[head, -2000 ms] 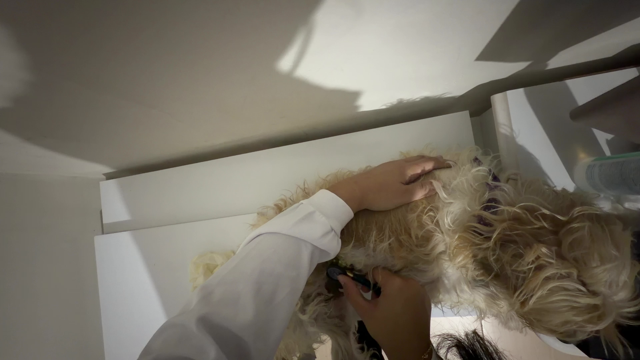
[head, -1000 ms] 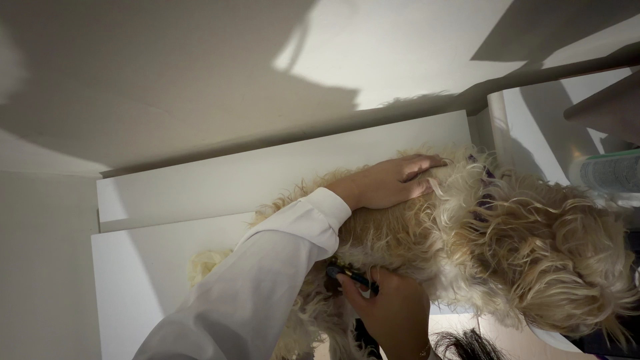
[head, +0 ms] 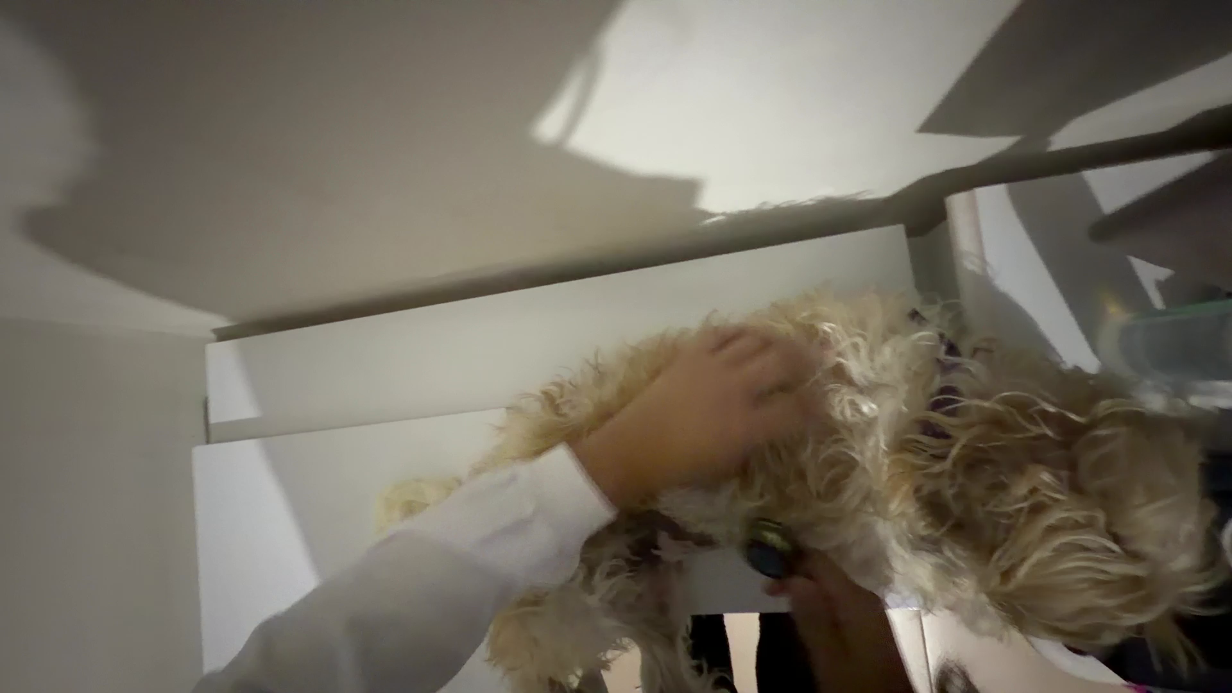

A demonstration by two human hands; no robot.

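Observation:
A curly-haired, cream and tan dog (head: 1049,491) stands on a white surface, its head toward the right and a dark purple band at its neck. My left hand (head: 712,414), below a white sleeve, lies blurred on the coat of its back with nothing seen in it. Low at the dog's underside, my right hand (head: 828,606) is closed around a small dark hand-held tool (head: 770,549), whose rounded end points up and left. Blur hides the tool's exact kind. The dog's dark-patched leg fur (head: 635,558) shows left of the tool.
Behind the dog, a white panel (head: 558,327) runs along the wall. A clear plastic container (head: 1174,342) is at the right, near the dog's head. The white surface (head: 385,472) extends left of the dog. Dark vertical shapes show below its front edge.
My left hand has moved left and down along the dog's back, its fingers now more bent. My right hand and the tool have moved right and down from the belly fur.

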